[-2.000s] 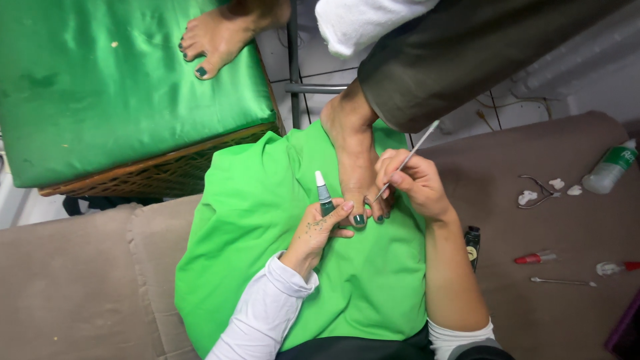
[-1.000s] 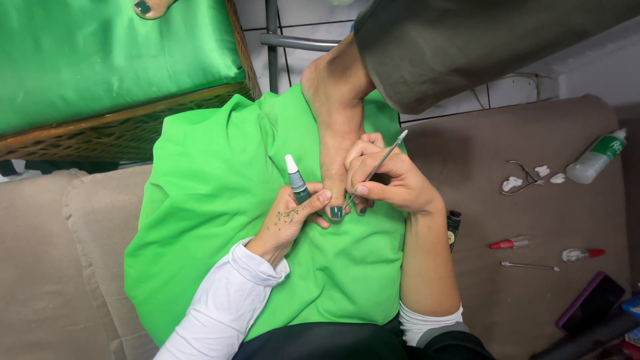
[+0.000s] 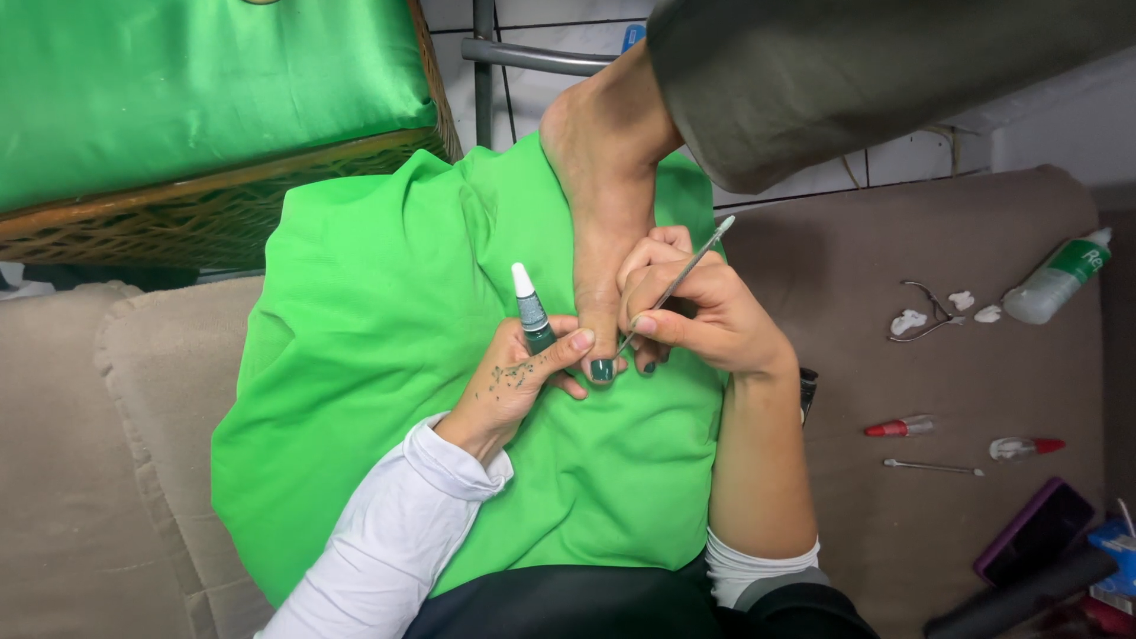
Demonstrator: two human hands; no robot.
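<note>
Another person's bare foot (image 3: 612,204) rests on a green cloth (image 3: 373,355) over my lap, its big toenail (image 3: 602,370) painted dark green. My left hand (image 3: 519,368) holds a nail polish bottle (image 3: 532,311) with a white cap upright, while its thumb and fingers touch the big toe. Green polish marks dot the back of that hand. In my right hand (image 3: 701,311) is a thin metal cuticle tool (image 3: 683,273), its lower tip at the side of the big toenail and its white-tipped end pointing up. The smaller toes are partly hidden under this hand.
On the brown couch (image 3: 852,240) at right lie cuticle nippers (image 3: 927,311), cotton pieces (image 3: 961,301), a clear bottle (image 3: 1056,280), red-capped tubes (image 3: 901,426), a thin stick (image 3: 934,467) and a phone (image 3: 1034,531). A green-covered wicker seat (image 3: 222,191) stands at upper left.
The view has shifted, and the other foot on the green seat has left it. My right hand keeps hold of the tool at the big toe; my left still holds the bottle.
</note>
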